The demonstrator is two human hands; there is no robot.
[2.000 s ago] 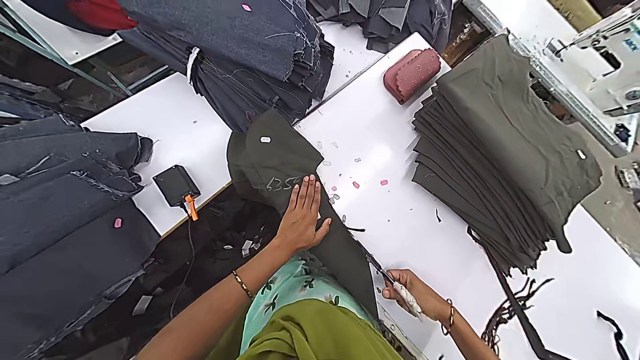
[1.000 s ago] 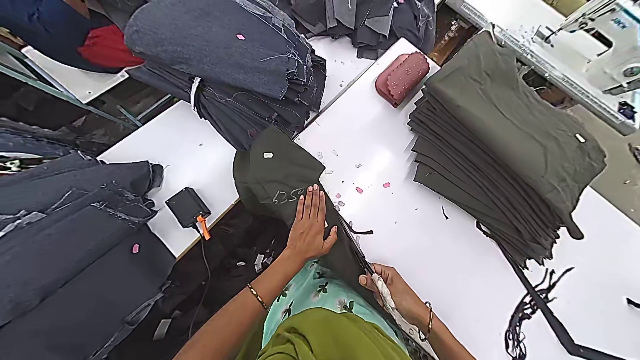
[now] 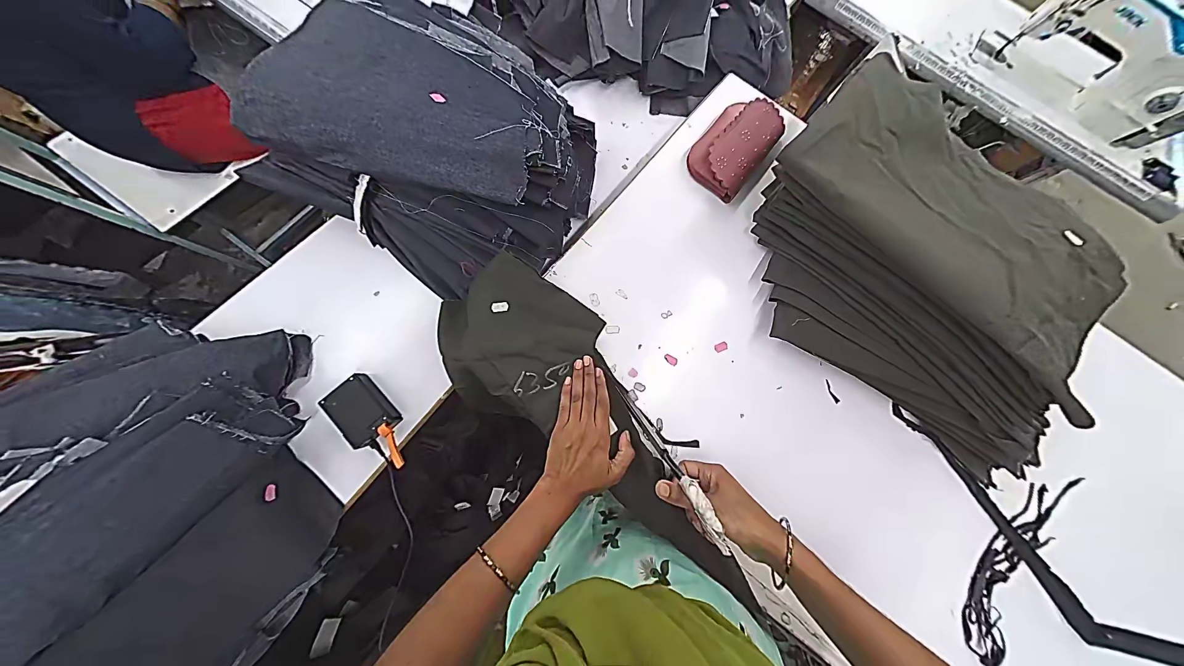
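A dark olive fabric piece (image 3: 518, 338) with chalk writing and a small white tag lies over the table edge and hangs toward my lap. Flat on it rests my left hand (image 3: 585, 435), fingers together and thumb apart, gripping nothing. My right hand (image 3: 708, 499) is closed around the white-wrapped handle of scissors (image 3: 659, 444), whose blades lie along the fabric's right edge. A short black strip sits beside the blades. Small pink and white tags (image 3: 671, 359) are scattered on the white table.
A stack of olive fabric pieces (image 3: 906, 240) lies right, a maroon case (image 3: 735, 148) behind. Dark denim bundles (image 3: 398, 102) stand back left and left (image 3: 166, 499). A black box (image 3: 361, 410) with an orange clip sits left. Black strips (image 3: 999, 573) lie right; a sewing machine (image 3: 1101, 65) stands back right.
The right hand with the scissors has moved up along the fabric's edge, closer to my left hand, since the earliest frame. My left hand stays flat on the fabric.
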